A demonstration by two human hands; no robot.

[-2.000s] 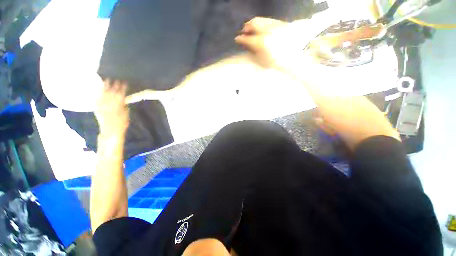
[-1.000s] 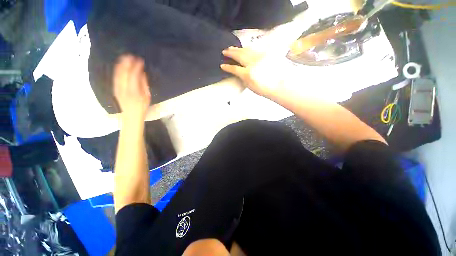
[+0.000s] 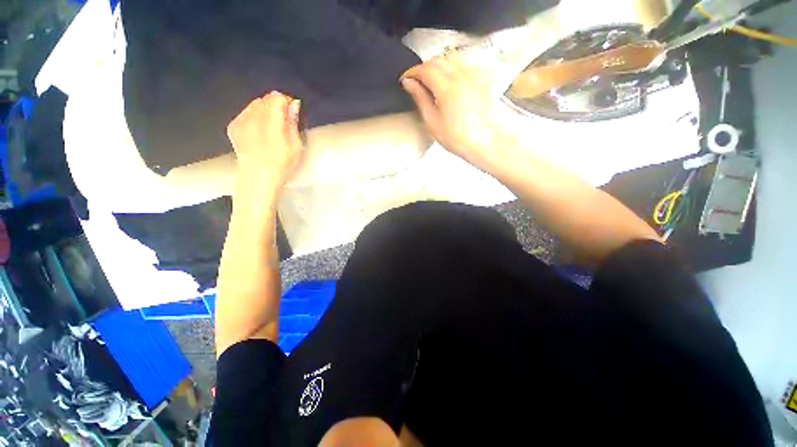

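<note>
A dark garment piece (image 3: 210, 61) lies flat over the white padded pressing arm (image 3: 367, 148). My left hand (image 3: 269, 138) is at the garment's near edge with its fingers curled; the fingertips seem to pinch the edge. My right hand (image 3: 450, 96) is at the garment's right edge, thumb and fingers at the cloth; whether it grips is hidden. The steam iron (image 3: 585, 74) stands to the right of my right hand, its orange-brown handle up, and no hand touches it. A flat dark cloth (image 3: 197, 240) lies under the arm, near my left forearm.
At the right are a white ring (image 3: 723, 138), yellow-green snips (image 3: 668, 209) and a grey metal box (image 3: 729, 194). Hose and cable run from the iron at top right. A blue crate (image 3: 144, 358) is on the floor at lower left, with dark heaps around it.
The garment's near edge has been drawn straighter and farther left across the arm. My left hand has moved to the right along it and its fingers have curled. My right hand has moved slightly up.
</note>
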